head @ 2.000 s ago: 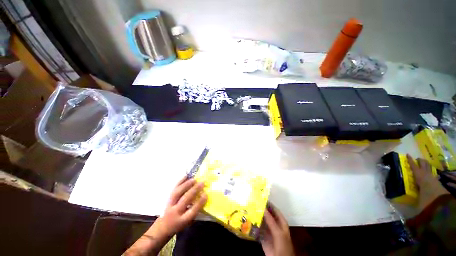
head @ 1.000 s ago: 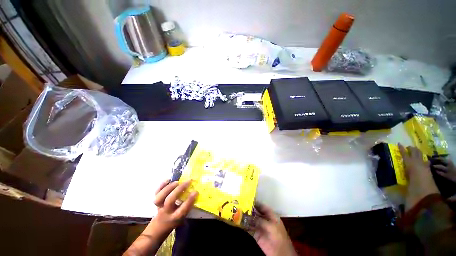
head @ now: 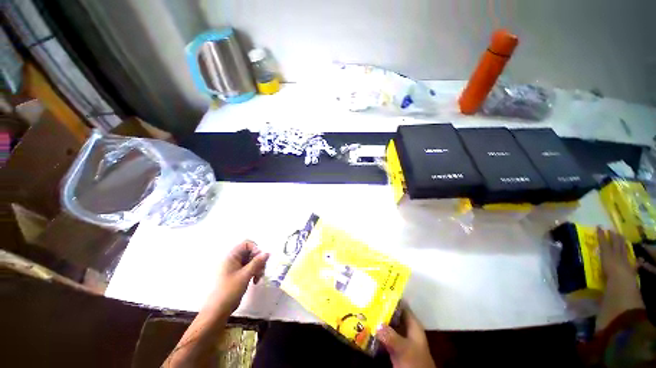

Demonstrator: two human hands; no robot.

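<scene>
A yellow sleeved box (head: 349, 280) with a white earbuds picture and a cartoon figure lies tilted at the bench's front edge. Clear plastic wrap (head: 286, 251) shows at its upper left end, around the black hang tab (head: 301, 241). My right hand (head: 408, 341) grips the box's lower right corner. My left hand (head: 243, 269) is just left of the wrap, its thumb and fingertips together, seemingly pinching the clear film; the film's edge there is hard to make out.
Black boxes (head: 439, 162) with yellow edges line the back right. Short white cables (head: 291, 142) lie on the black strip. A bag of cables (head: 183, 190) is at left, by cartons (head: 43, 215). Another person's hand (head: 617, 262) rests on a box at right. An orange flask (head: 489, 72) and kettle (head: 225, 66) stand behind.
My left hand has let go of the box's left side and moved to the film beyond its end. The box has shifted right. The view has shifted slightly.
</scene>
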